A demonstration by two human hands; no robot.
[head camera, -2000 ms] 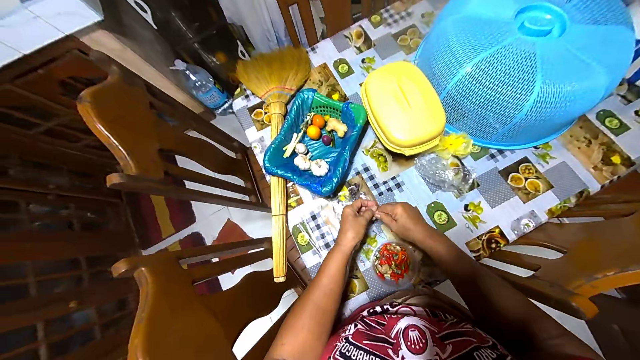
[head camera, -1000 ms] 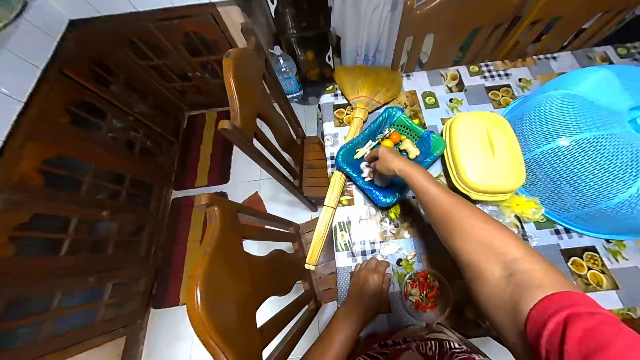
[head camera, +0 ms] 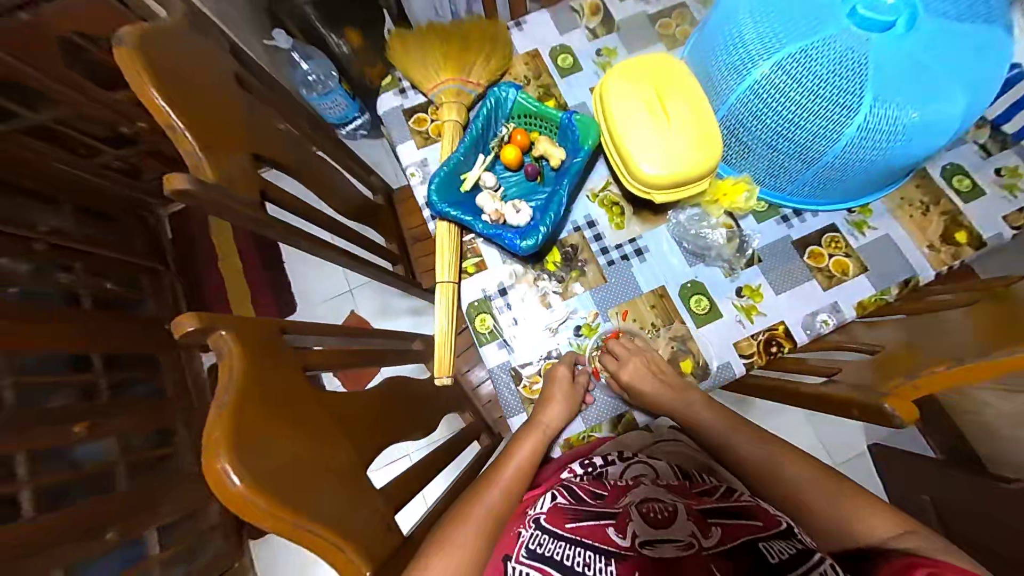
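A small clear bowl (head camera: 590,346) with red chili peppers (head camera: 613,334) stands near the table's front edge, mostly covered by my hands. My right hand (head camera: 634,370) is over the bowl, its fingers down among the chilies; whether it grips one is hidden. At the bowl's left side is my left hand (head camera: 566,390), fingers bent, its hold unclear. White garlic skins (head camera: 552,308) lie on the tablecloth beyond. Farther off, a basket lined with blue plastic (head camera: 540,228) holds garlic bulbs (head camera: 518,213), orange fruits (head camera: 511,157), a small purple onion (head camera: 531,170) and ginger (head camera: 549,150).
A straw broom (head camera: 448,264) lies under the basket's left side. To the right are a yellow lidded container (head camera: 658,124), a clear plastic bag (head camera: 712,238) and a large blue mesh food cover (head camera: 824,104). Wooden chairs (head camera: 280,432) flank the table. A water bottle (head camera: 324,88) stands behind.
My right hand, which was reaching into the basket one second ago, is now back at the chili bowl. My left hand has come up beside the bowl. The view has shifted.
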